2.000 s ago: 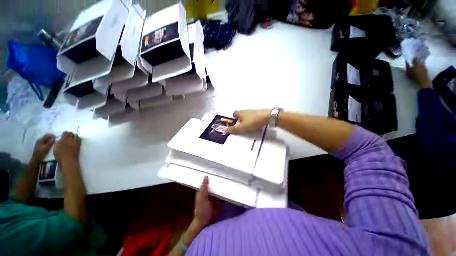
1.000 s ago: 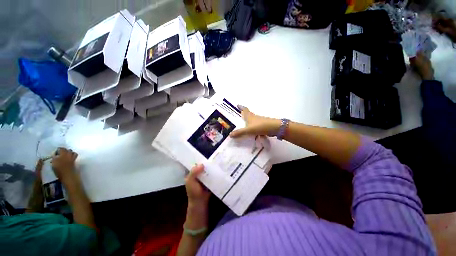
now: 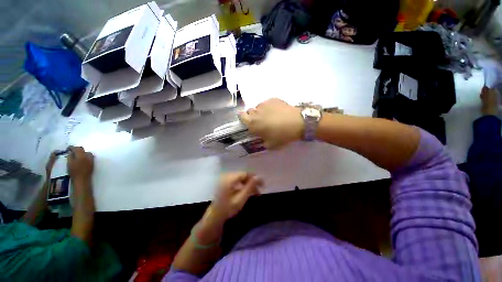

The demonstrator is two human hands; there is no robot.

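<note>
A stack of flat white box blanks [image 3: 228, 135] with a dark picture panel lies on the white tabletop, seen nearly edge-on and partly hidden by my right hand. My right hand [image 3: 278, 124] is on the stack's right part, its fingers bent over the near end; the far part of the stack is covered by hand and wrist. My left hand [image 3: 235, 193] is blurred, nearer the table's front edge, apart from the stack; nothing shows in it, its fingers partly curled. Erected white cartons [image 3: 159, 66] are piled at the left back.
Black trays [image 3: 413, 85] with pale labels stand at right. A worker in green [image 3: 60, 248] at left handles a small dark-fronted box [image 3: 58, 188]. Another worker's dark blue sleeve [image 3: 487, 143] is at far right. A blue bag [image 3: 55, 69] and dark bags [image 3: 344, 19] lie along the back.
The blanks stack has gone from both hands in front of me to farther back on the table, under my right hand. My left hand has come off it. The camera view has shifted a little.
</note>
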